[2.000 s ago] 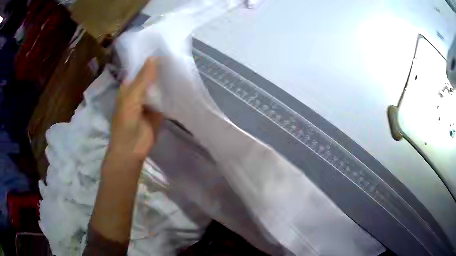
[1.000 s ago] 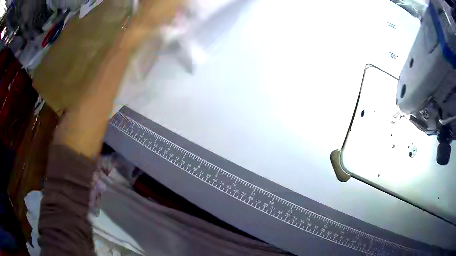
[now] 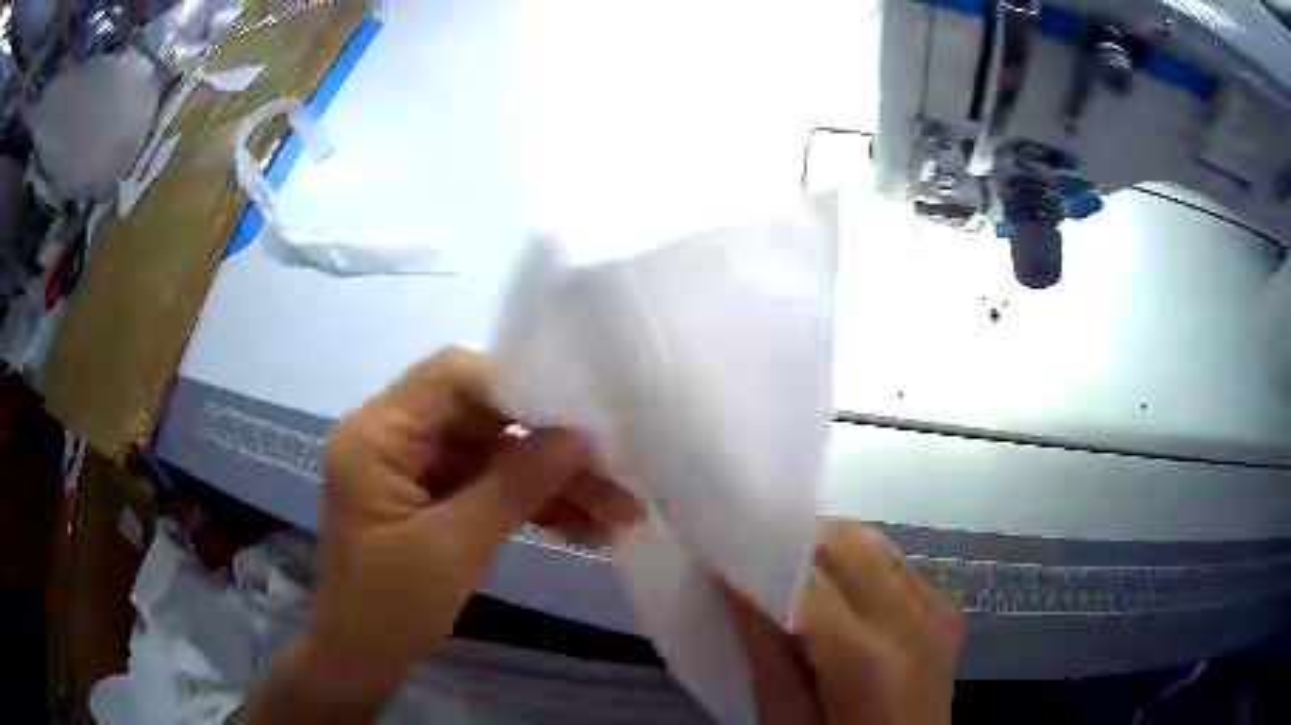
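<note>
A white fabric piece (image 3: 708, 383) is held up in front of me over the table's front edge, blurred, with its lower end hanging down between my hands. My left hand (image 3: 439, 496) grips its left side with thumb and fingers. My right hand (image 3: 871, 623) grips it at the lower right; part of that hand is behind the cloth. The sewing machine head (image 3: 1076, 99), white with a blue stripe, is at the upper right, with a dark ribbed knob (image 3: 1035, 248) hanging at its front. The fabric hides the near left part of the bed plate (image 3: 1104, 354).
A curled white fabric scrap (image 3: 354, 255) lies near the blue tape (image 3: 248, 227) at the table's left edge. Brown board (image 3: 128, 340) is at left. A crumpled white heap (image 3: 184, 637) is below the tabletop. The table ruler (image 3: 1076, 584) runs along the front edge.
The view has swung so the machine head shows more fully. My left hand has come back from the far left to the front. My right hand and the held-up fabric have come into view.
</note>
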